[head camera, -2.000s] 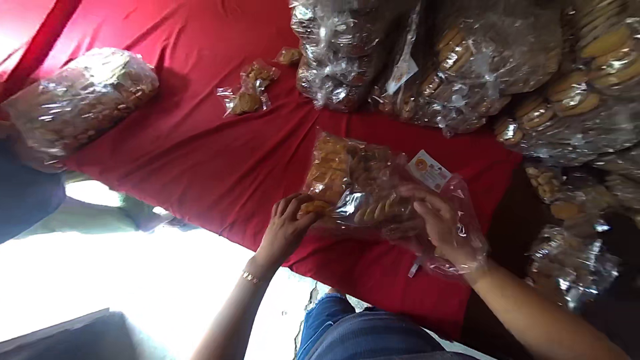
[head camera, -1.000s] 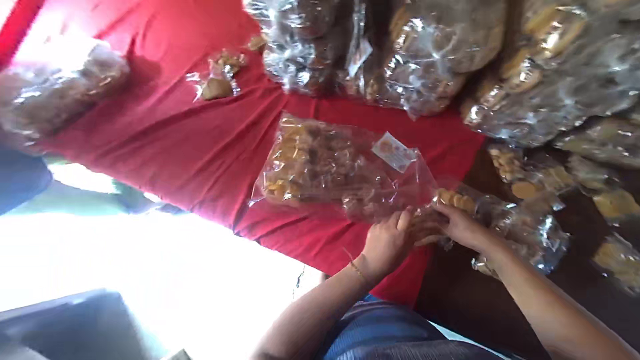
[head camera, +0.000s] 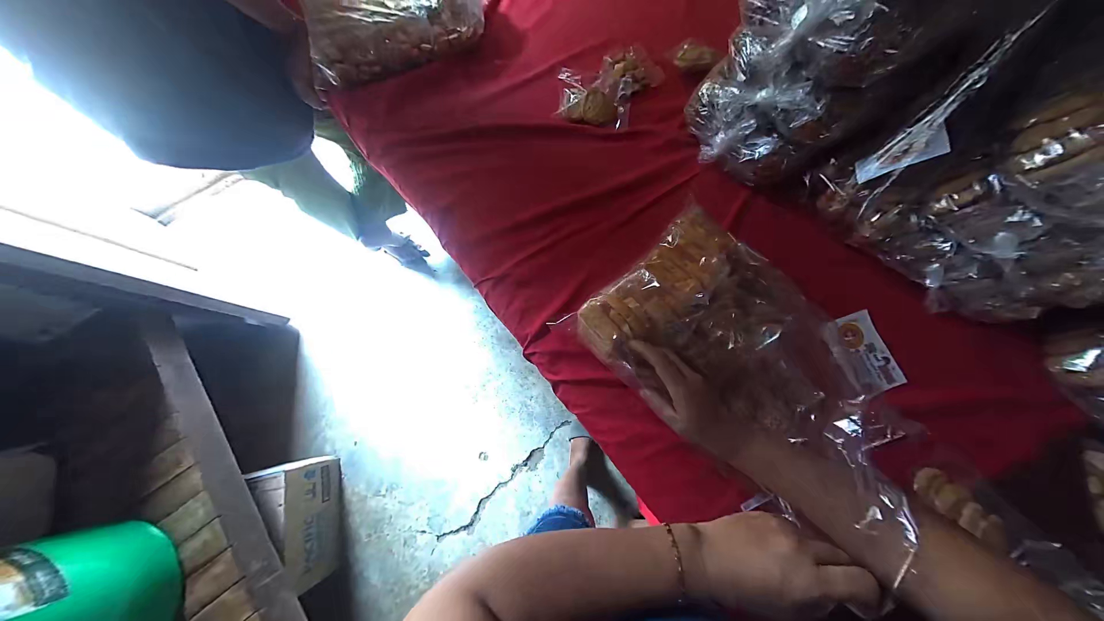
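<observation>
A clear plastic bag of baked biscuits (head camera: 733, 302) lies on the red tablecloth (head camera: 552, 198), its label (head camera: 867, 354) towards the right. My right hand (head camera: 677, 392) reaches inside the bag, its fingers against the biscuits at the bag's lower left side. The bag's mouth wraps around my right forearm. My left hand (head camera: 780, 561), with a thin bracelet at the wrist, is curled at the bag's mouth beneath that forearm, pinching the plastic edge. More biscuits in plastic (head camera: 957, 504) lie to the right of the forearm.
Large filled plastic bags (head camera: 975, 216) crowd the upper right. Small wrapped pieces (head camera: 604, 90) lie at the top of the cloth. Another filled bag (head camera: 397, 34) sits at the upper left beside a person in dark clothing (head camera: 216, 86). A cardboard box (head camera: 302, 517) stands on the floor.
My right hand has moved from the bag's mouth end into the bag, up to the biscuits. My left hand remains near the mouth. The view has turned to the left.
</observation>
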